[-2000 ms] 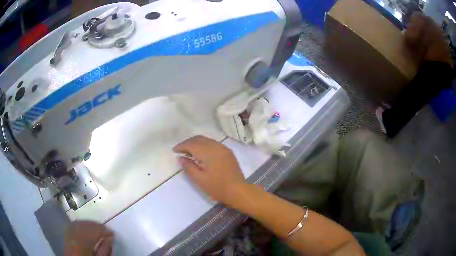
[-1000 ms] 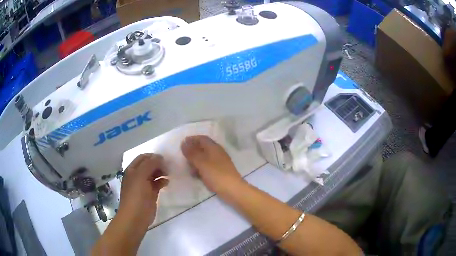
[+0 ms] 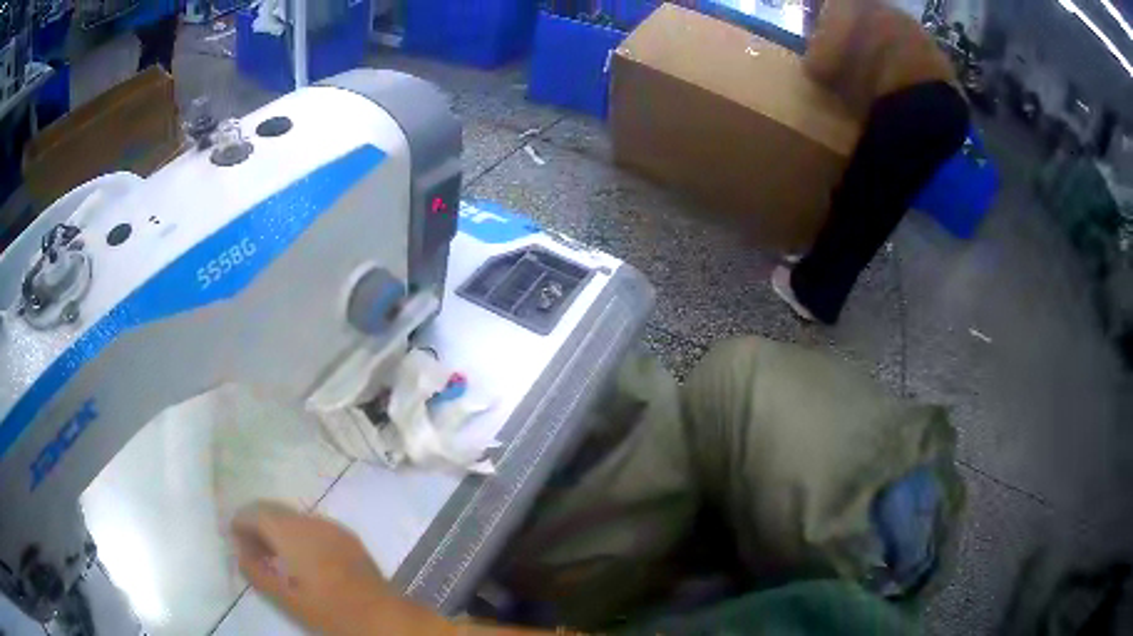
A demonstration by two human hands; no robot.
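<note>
The white sewing machine with its blue stripe fills the left of the view, and its needle area is dark and cut off near the lower left edge. My right hand is over the front of the cream machine bed. It is blurred, with the fingers curled, and I cannot tell if anything is in it. My left hand is out of the picture. No grey fabric piece can be made out.
White cloth scraps and red and blue snips lie by the machine's right base. A parts tray is set in the table behind. A person bends over a cardboard box, with blue bins behind.
The view has swung right, so the machine sits further left. My hands were together over the bed; now my left hand is out of view and my right is alone near the lower edge.
</note>
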